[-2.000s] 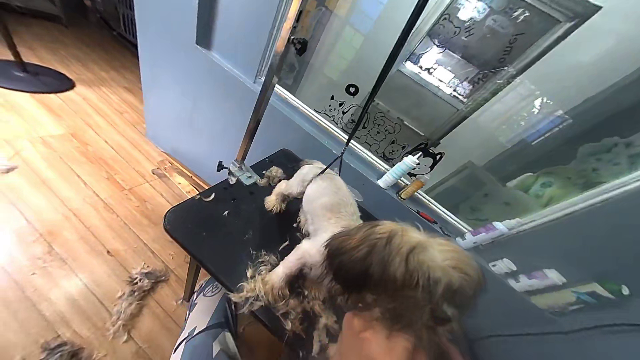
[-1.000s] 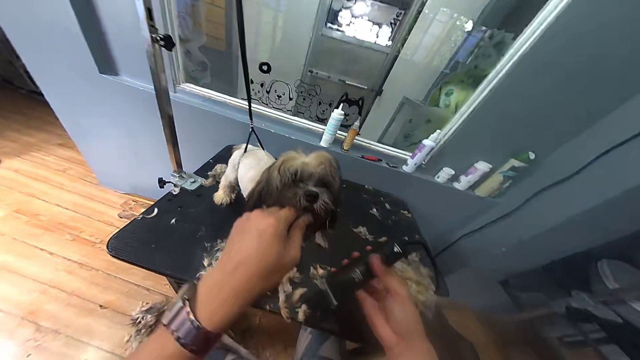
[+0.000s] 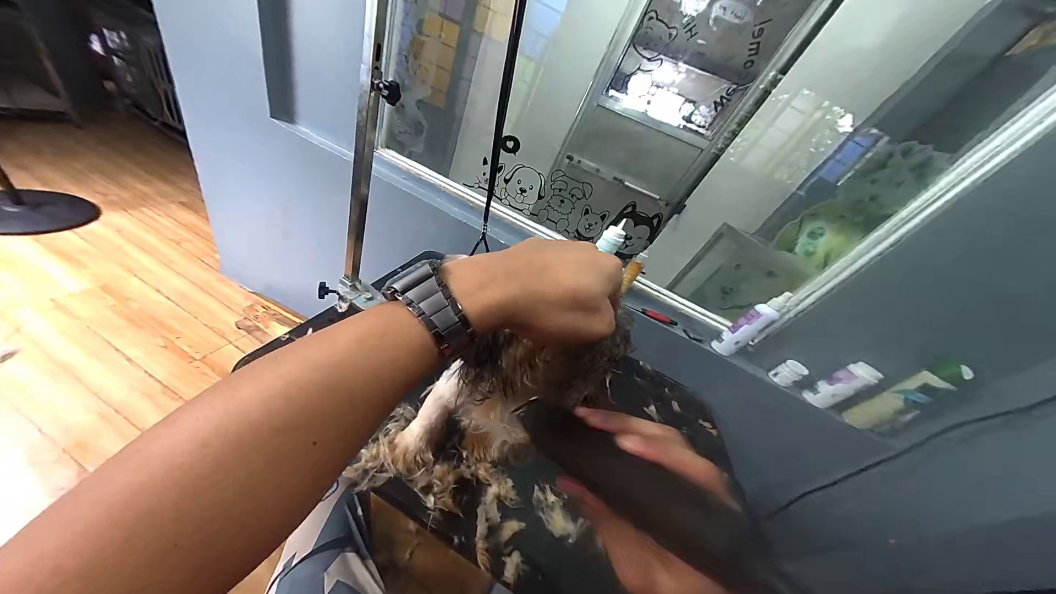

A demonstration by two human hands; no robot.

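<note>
My left hand [image 3: 549,289], with a metal-band watch on its wrist, is closed at the head of a small dog [image 3: 528,371] and hides much of it. Whether its fingers grip fur or the muzzle cannot be seen. A dark hair clipper [image 3: 627,470] is in my right hand [image 3: 652,511], its blade end close to the long fur of the dog's chest. The dog is on a black grooming table [image 3: 676,396], with a shaved pale foreleg showing. Cut fur [image 3: 445,478] lies around its feet and along the near edge.
A metal grooming post [image 3: 360,181] is clamped to the table's left side, and a black loop strap [image 3: 502,124] hangs behind the dog. Bottles [image 3: 751,323] and a red-handled tool [image 3: 657,316] stand or lie on the ledge below the window. A dark cord runs along the wall at right.
One second ago the dog's face showed above my left hand; now that hand and forearm cover it. The clipper in my right hand has come up to the dog's chest.
</note>
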